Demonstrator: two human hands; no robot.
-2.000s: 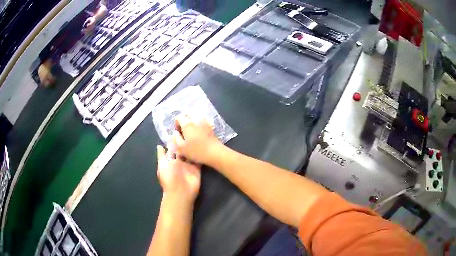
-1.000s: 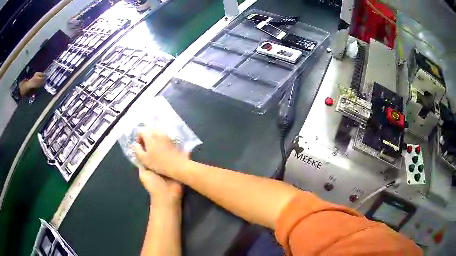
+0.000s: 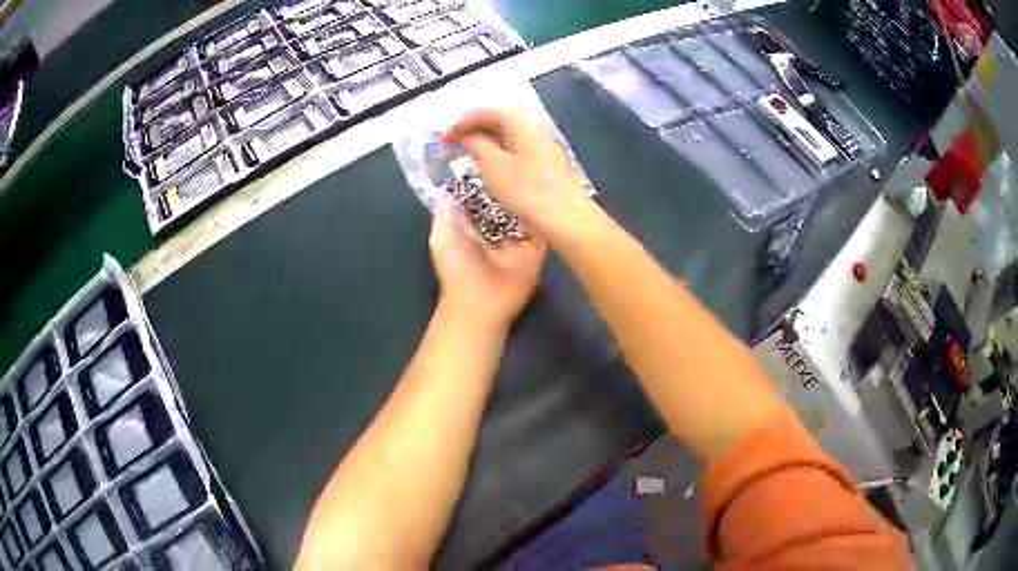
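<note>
A pile of small silvery metal parts (image 3: 488, 212) lies in my cupped left hand (image 3: 474, 259), palm up, at the upper middle of the view. A clear crinkled bag (image 3: 420, 160) lies behind and around my hands. My right hand (image 3: 516, 167) is just above and to the right of the pile, its fingers bent over the bag. Whether its fingertips grip anything is not clear.
A pocketed tray of frames (image 3: 251, 95) is on the green belt (image 3: 67, 245) beyond the pale rail. Another tray of frames (image 3: 117, 446) is at lower left. A clear tray (image 3: 714, 156) with a few phone-like items is at upper right, near a MEEKE machine (image 3: 820, 346).
The view has shifted, showing more of the lower-left tray. My right hand no longer covers my left palm, and the metal parts now show there. The people's hands beyond the belt are out of view.
</note>
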